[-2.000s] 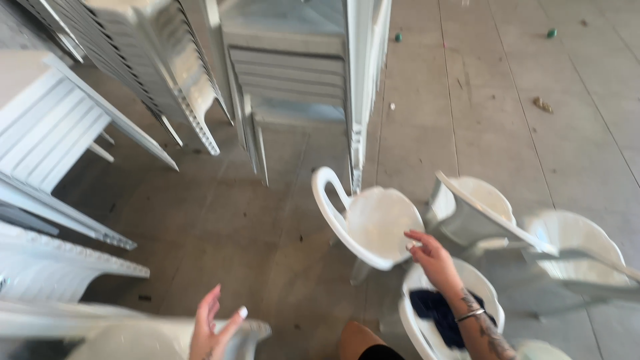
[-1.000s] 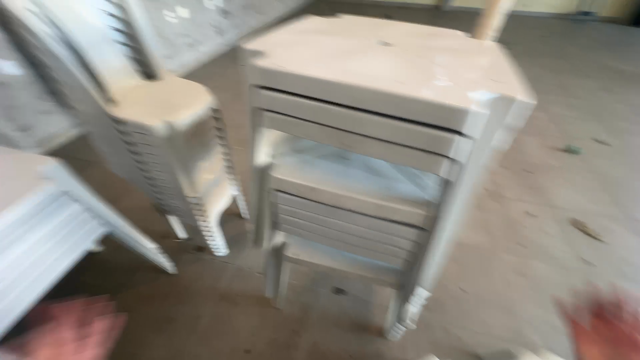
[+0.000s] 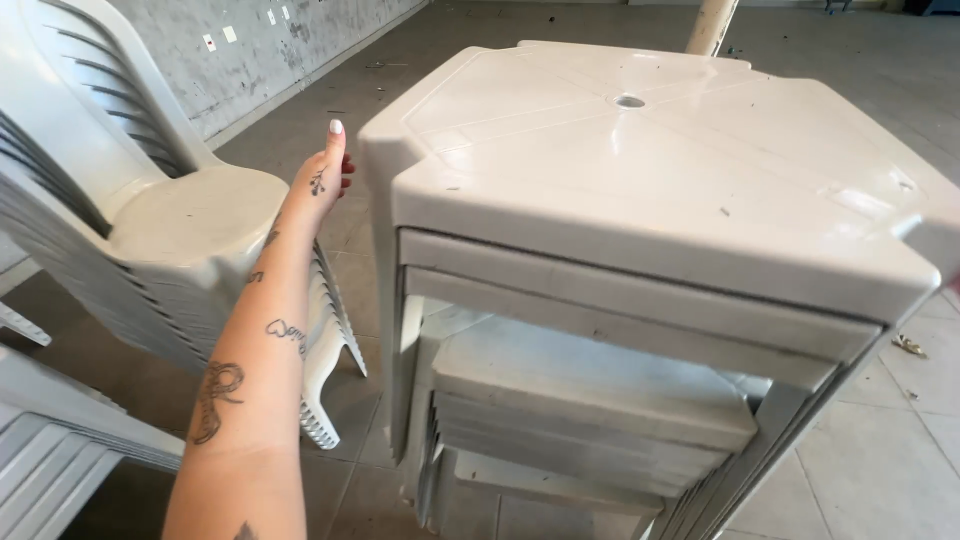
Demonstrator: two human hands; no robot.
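A stack of white plastic tables point(image 3: 645, 172) fills the middle and right of the view, the top one with a round hole in its centre. My left hand point(image 3: 328, 166) is beside the stack's left corner, thumb up, with its fingers partly hidden; a narrow gap seems to lie between it and the table, though contact cannot be ruled out. It holds nothing that I can see. Of my right hand point(image 3: 955, 283) only a blurred sliver shows at the right edge, by the table's right side; its fingers are out of view.
At the left stands a tall stack of white plastic chairs point(image 3: 199, 214). More stacked white plastic furniture point(image 3: 56, 457) is at the lower left. A pole point(image 3: 711, 26) rises behind the tables, and a stained wall point(image 3: 247, 60) runs along the back left. Dry debris point(image 3: 909, 345) lies on the tiled floor.
The view has swung up from the small chairs to the table stack, which is now nearer. My left hand has come up beside the stack's left side; my right hand is now almost out of view.
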